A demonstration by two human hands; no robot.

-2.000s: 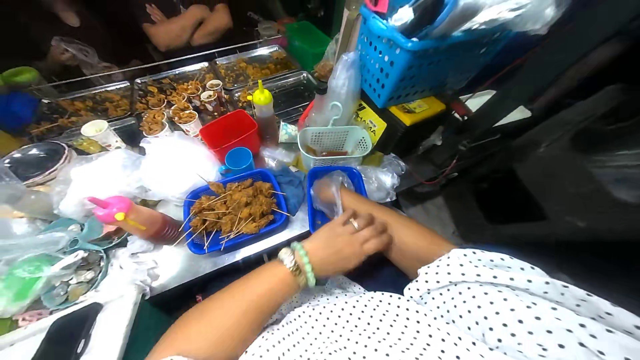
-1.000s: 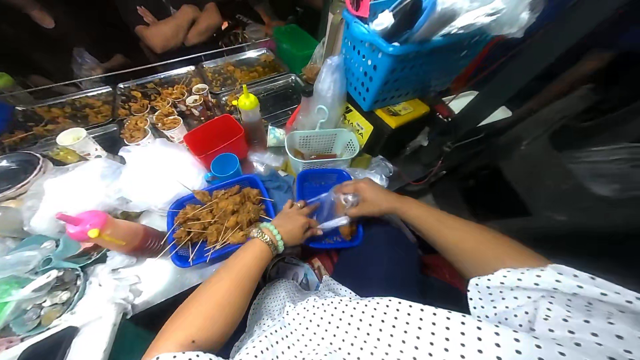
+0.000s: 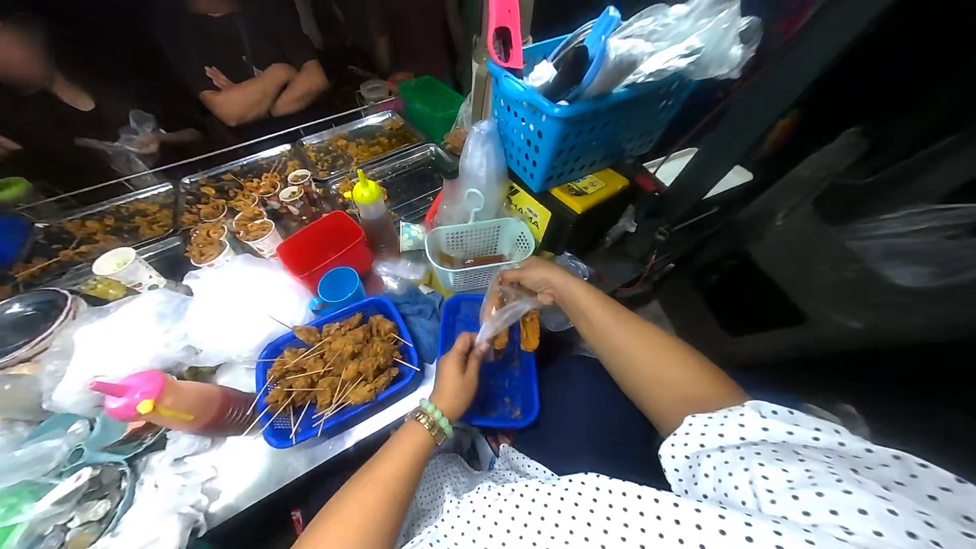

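Observation:
My left hand point(image 3: 457, 374), with a beaded bracelet and a gold-coloured watch at the wrist, pinches the lower left part of a clear plastic bag point(image 3: 507, 314). At the bag's upper right, my right hand point(image 3: 537, 280) is closed on the plastic. Orange-brown fried pieces point(image 3: 529, 331) show at and behind the bag, over a blue plastic tray point(image 3: 499, 393); whether they are inside the bag I cannot tell. Left of it, a blue basket point(image 3: 268, 358) holds skewered fried pieces point(image 3: 335, 362). A pale green perforated basket point(image 3: 480, 242) stands just beyond my right hand.
A blue mug point(image 3: 340, 287), a red container point(image 3: 324, 245) and a yellow-capped squeeze bottle point(image 3: 374, 213) stand behind the skewers. A pink-capped bottle point(image 3: 179, 404) leans at left. Metal food trays point(image 3: 358, 145) line the back, with people beyond. A tall blue basket point(image 3: 587, 130) sits above a black-and-yellow battery point(image 3: 587, 202).
My hands, crossed close together two seconds ago, are now apart with the clear bag between them. Orange-brown pieces now show beside my right hand.

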